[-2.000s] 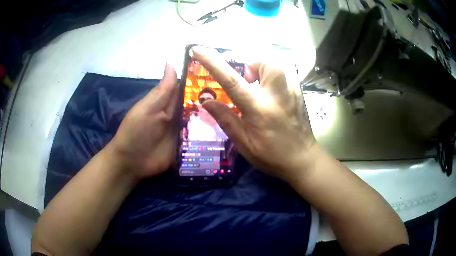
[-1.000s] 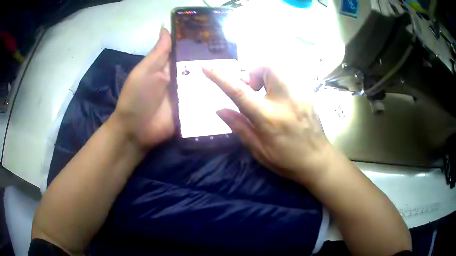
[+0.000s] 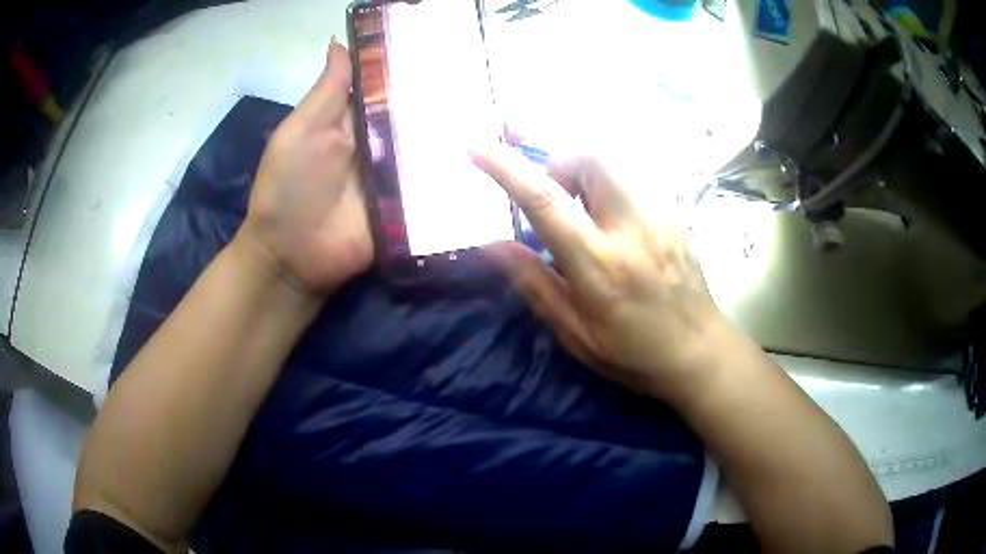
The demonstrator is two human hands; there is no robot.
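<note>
A smartphone (image 3: 438, 141) is held upright above the work, its screen mostly white with a darker coloured strip along the left side. My left hand (image 3: 314, 184) holds the phone by its left edge. My right hand (image 3: 616, 260) is over the phone's lower right side, index fingertip at the screen, fingers apart and holding nothing. A shiny navy quilted panel (image 3: 454, 433) lies below the phone and under my forearms, with a pale strip at its lower right edge.
The sewing machine head (image 3: 854, 119) stands at the right over its metal bed (image 3: 865, 292). Strong lamp glare whitens the area left of it. A blue rounded item (image 3: 665, 8) is at the top. The white table (image 3: 130, 162) has ruler marks at lower right.
The phone picture went from a colourful image to a mostly white screen, now with a coloured strip at left. Phone and left hand sit higher in view. My right index finger has moved down the screen.
</note>
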